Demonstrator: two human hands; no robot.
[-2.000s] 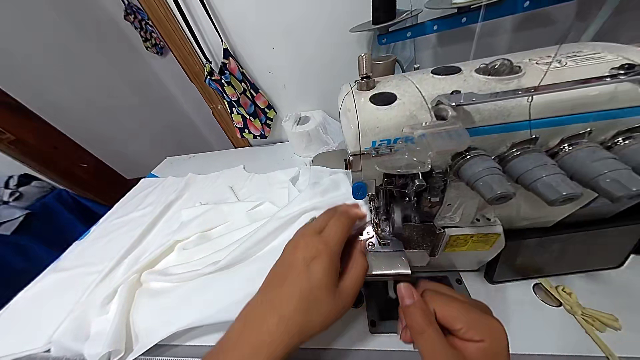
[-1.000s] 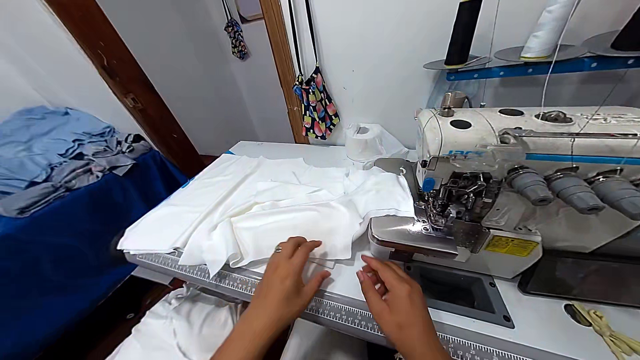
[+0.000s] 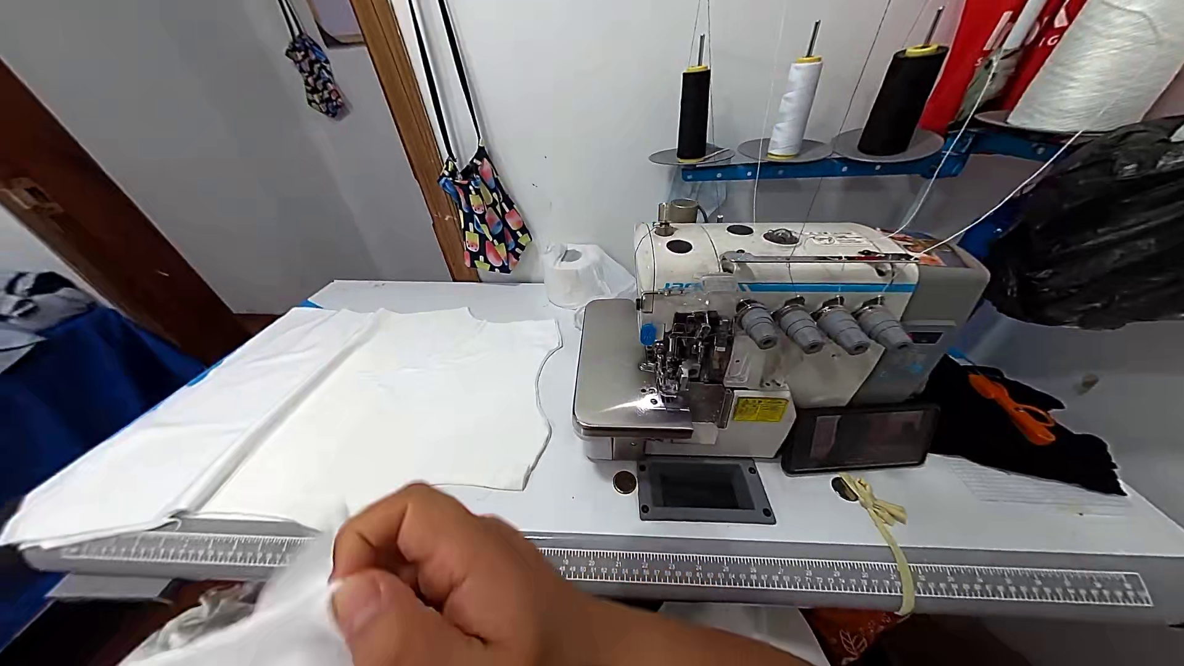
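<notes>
My right hand (image 3: pixel 444 583) is at the bottom centre, in front of the table edge, pinching a white cloth (image 3: pixel 268 620) between thumb and fingers. That cloth is blurred and runs off the bottom of the view. Beyond the hand, a cut white fabric piece (image 3: pixel 416 398) lies flat on the table, with more white fabric (image 3: pixel 176 407) to its left. An overlock sewing machine (image 3: pixel 768 324) stands right of the fabric, its metal work plate (image 3: pixel 615 370) apart from it. My left hand is out of view.
A printed ruler strip (image 3: pixel 740 573) runs along the table's front edge. Thread cones (image 3: pixel 795 106) stand on a blue rack behind the machine. Orange scissors (image 3: pixel 1013 407) lie on black cloth at the right. A yellowish cloth strip (image 3: pixel 883 527) hangs over the front edge.
My left hand has gone out of view. My right hand, empty one second ago, now holds white cloth. The fabric bunched beside the machine has given way to a flat piece. The view has shifted right.
</notes>
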